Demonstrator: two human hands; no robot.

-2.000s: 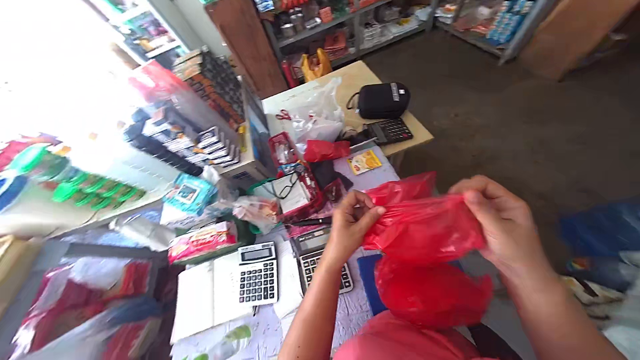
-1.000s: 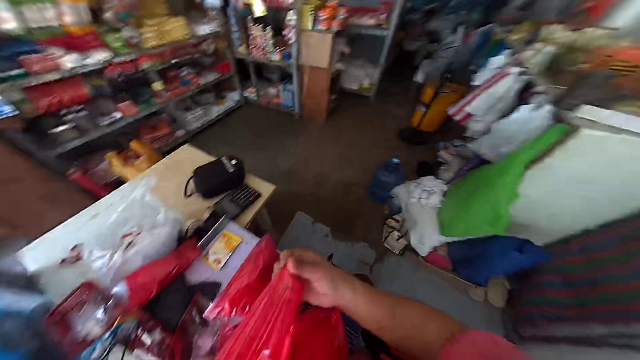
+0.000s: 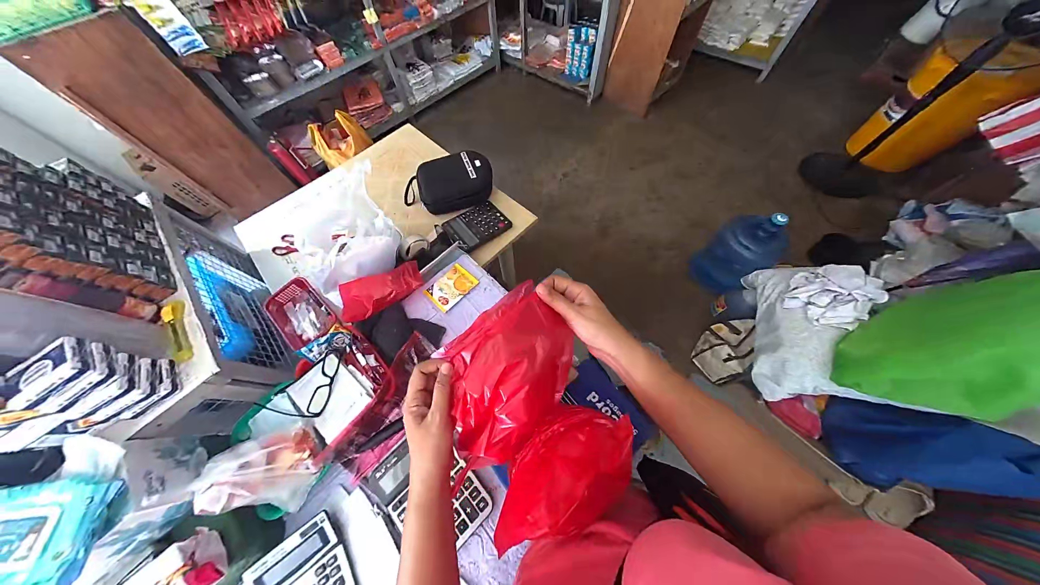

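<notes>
A red plastic bag (image 3: pixel 512 374) is stretched between my two hands in front of my body. My left hand (image 3: pixel 428 406) pinches its left edge between thumb and fingers. At its upper right corner, my right hand (image 3: pixel 581 317) grips the plastic. More red plastic bags (image 3: pixel 569 479) lie bunched in my lap, just below the held one. A desk calculator (image 3: pixel 471 508) shows partly behind my left forearm, and a second calculator (image 3: pixel 305 561) lies further left. Beyond my hands, a yellow packet (image 3: pixel 452 288) rests on the table.
Eyeglasses (image 3: pixel 323 386) lie on papers by a red basket (image 3: pixel 301 313). A black zip case (image 3: pixel 453 181) and a black calculator (image 3: pixel 479 225) are on the wooden table (image 3: pixel 516 215). To the right stand a blue water jug (image 3: pixel 739 250) and stuffed sacks (image 3: pixel 784 325); shelves (image 3: pixel 325 85) are behind.
One second ago the view was turned further right and only my right hand was plainly seen on the red plastic. Now both hands show, with the bag spread between them.
</notes>
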